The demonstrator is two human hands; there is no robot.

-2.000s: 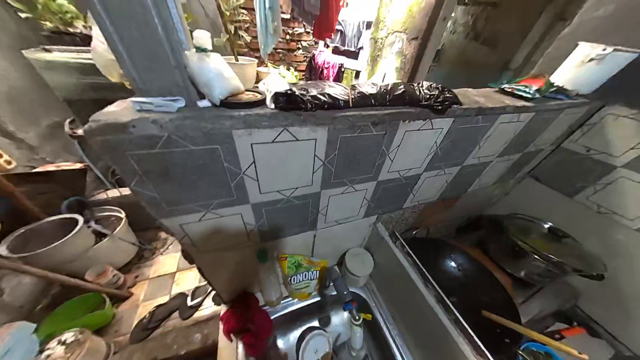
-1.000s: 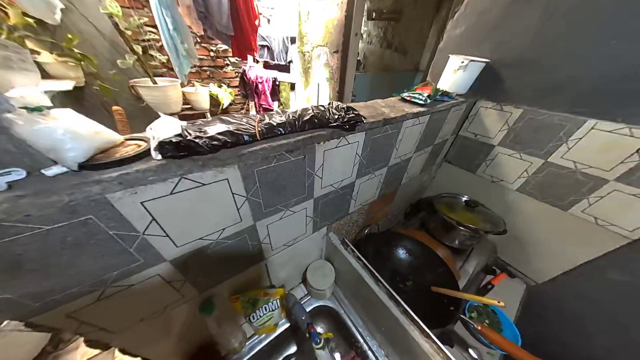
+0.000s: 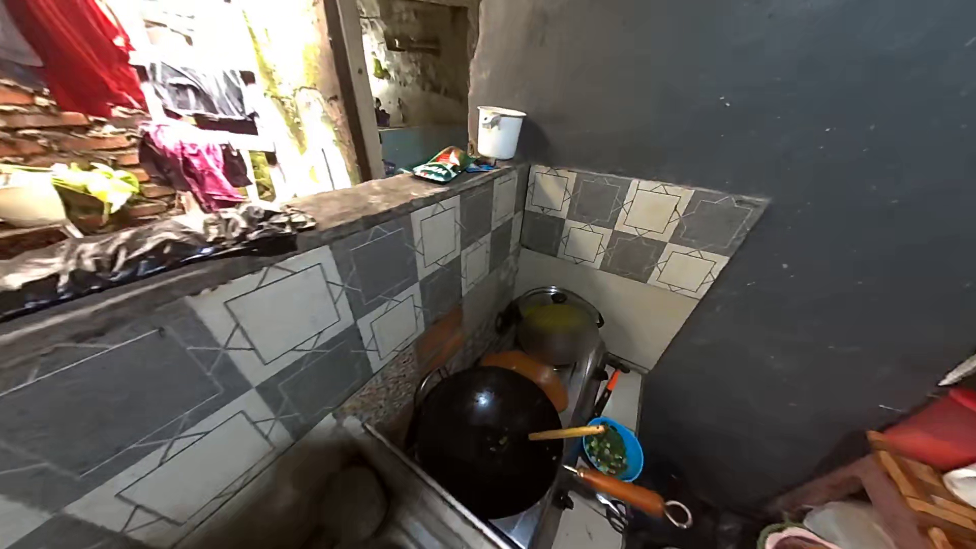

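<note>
Neither of my hands is in view. A dark wok (image 3: 488,435) sits on a gas stove (image 3: 583,381), with a few small green bits inside. The wooden handle of a utensil (image 3: 568,433) crosses the wok's right rim. Just right of the wok, a blue bowl (image 3: 637,450) holds chopped greens. An orange-brown wooden handle with a metal ring (image 3: 621,490) lies in front of the bowl. Behind the wok stands a pot with a glass lid (image 3: 559,324). A knife with an orange handle (image 3: 608,390) rests beside the stove.
A tiled half wall (image 3: 389,259) runs along the left and back. On its ledge lie a black plastic bag (image 3: 152,244), a green and red packet (image 3: 442,164) and a white plastic container (image 3: 500,133). A dark wall rises at right, with a wooden rack (image 3: 915,488) low beside it.
The view has swung far to the right, from the sink toward the stove. The sink basin, the yellow pouch and the potted plants seen earlier at left have largely left the frame.
</note>
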